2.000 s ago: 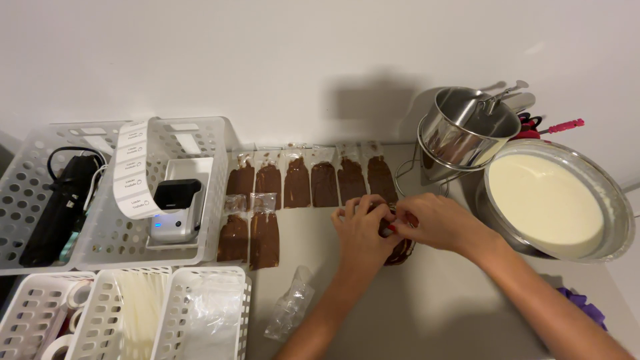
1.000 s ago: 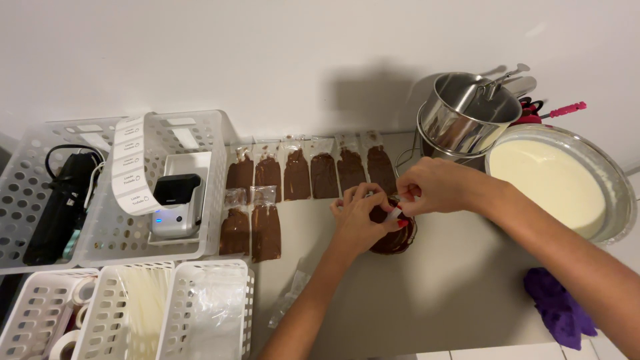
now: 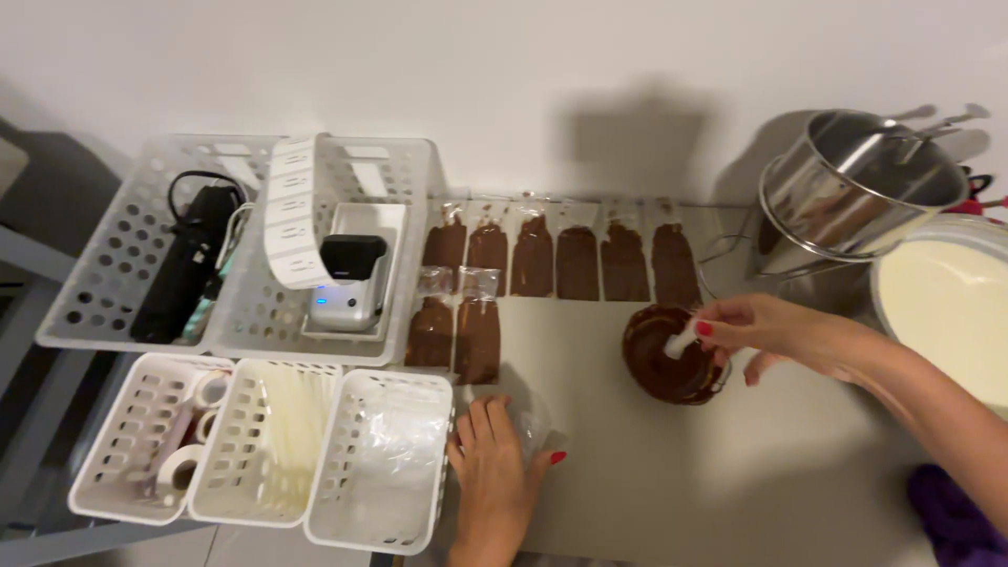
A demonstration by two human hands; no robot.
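Note:
My right hand (image 3: 736, 331) grips the end of a white utensil (image 3: 683, 337), whose lower end is over a bowl of melted chocolate (image 3: 669, 378); its exact kind is unclear. On the left, my left hand (image 3: 496, 449) rests fingers spread on the counter beside the right small basket, touching or just over a clear plastic bag (image 3: 531, 425). Whether the fingers hold the bag cannot be told. Above the bowl, a row of clear bags filled with chocolate (image 3: 577, 264) lies flat, and two more filled bags (image 3: 478, 339) lie below its left end.
Small white baskets hold tape rolls (image 3: 179, 468), pale strips (image 3: 295, 441) and clear bags (image 3: 386, 441). Behind them, a larger basket holds a label printer (image 3: 346, 291) and black device (image 3: 185, 260). At right are a steel pot (image 3: 858, 189), white-filled bowl (image 3: 945, 307) and purple cloth (image 3: 961, 516).
My left hand has left the chocolate bowl and moved left to the clear bag near the small baskets. My right hand stays near the bowl, which is now more exposed.

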